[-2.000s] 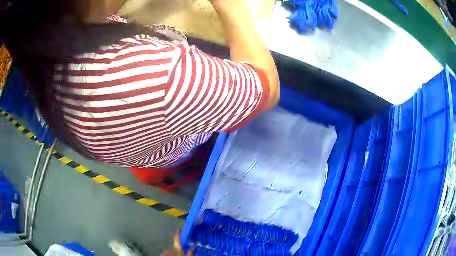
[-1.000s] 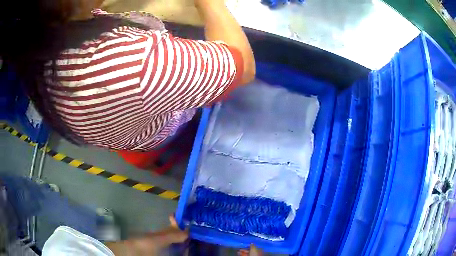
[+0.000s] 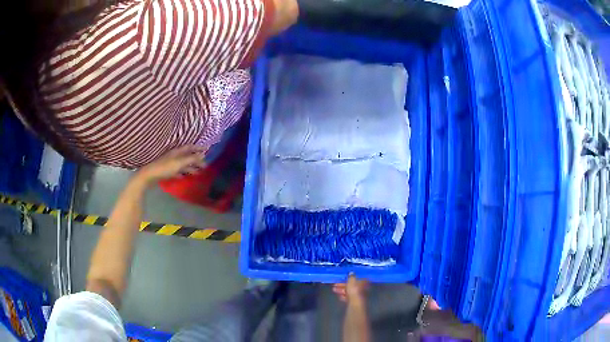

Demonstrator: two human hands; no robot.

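A large blue crate (image 3: 249,200) stands in front of me. A white-grey liner sheet (image 3: 334,127) covers its floor, and a tight row of small dark-blue parts (image 3: 328,234) lies along its near end. My right hand (image 3: 351,288) is at the crate's near rim with its fingers curled against it; the grip is partly hidden. My left hand (image 3: 175,164) is off the crate, stretched out beside the striped shirt of a person, with nothing seen in it. Whether it touches the shirt is unclear.
The person in the striped shirt (image 3: 127,87) is close at the upper left. Stacked blue crates (image 3: 498,167) rise at the right, the top one holding pale grey parts (image 3: 578,187). Yellow-black tape (image 3: 190,232) crosses the grey floor. More blue crates (image 3: 20,294) are at the lower left.
My left hand has left the crate's near-left corner and reached up beside the person. My right hand shows more fully at the near rim. The crate and person sit higher in view.
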